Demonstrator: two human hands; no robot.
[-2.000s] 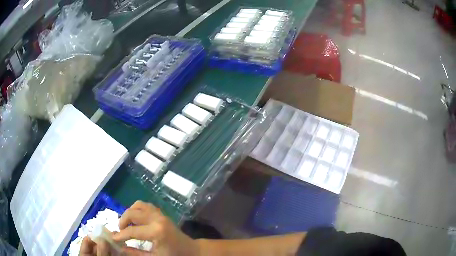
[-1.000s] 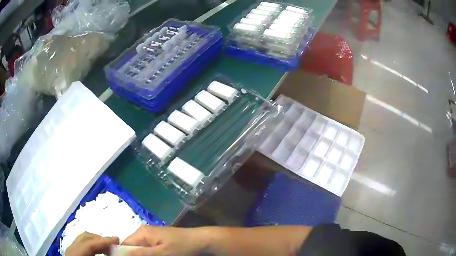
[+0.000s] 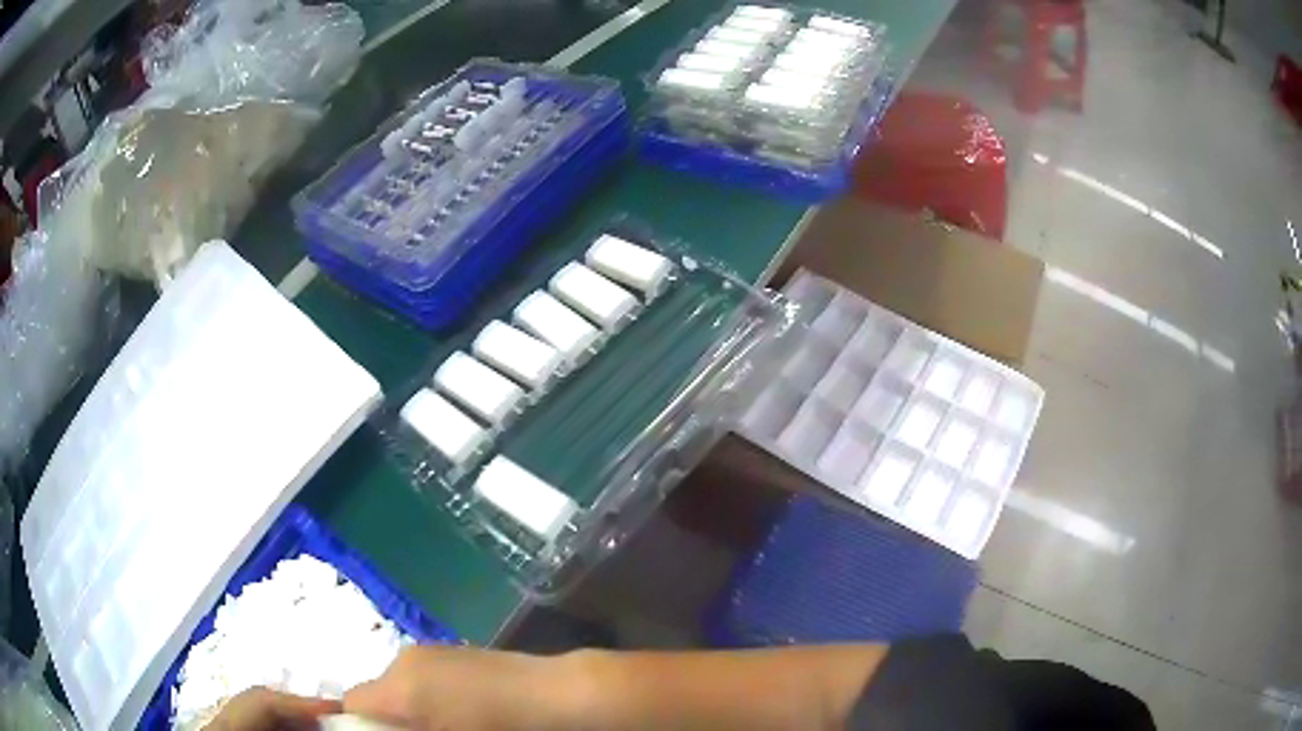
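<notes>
My right hand (image 3: 443, 686) reaches in from the right at the bottom edge, partly cut off. My left hand (image 3: 269, 707) is beside it, mostly cut off. A pale white cylinder (image 3: 357, 724) shows as a sliver between their fingers; the rest is hidden. The hands are over the front of a blue basket (image 3: 374, 583) heaped with small white pieces (image 3: 293, 636). A clear blister tray (image 3: 664, 479) holds a row of several white cylinders (image 3: 478, 389) and one separate white cylinder (image 3: 526, 497) near its front left corner.
A tilted white compartment tray (image 3: 172, 457) overlaps the basket's left side. Behind are a crumpled plastic bag (image 3: 186, 179), blue trays with clear inserts (image 3: 457, 186) and stacked blister trays (image 3: 771, 86). A white pocket tray (image 3: 892, 414) and red stool (image 3: 935, 157) are right of the bench.
Since two seconds ago, the view has shifted and my hands have come lower, further out of the picture. More of the basket's heap shows. The tray's cylinders keep the same layout.
</notes>
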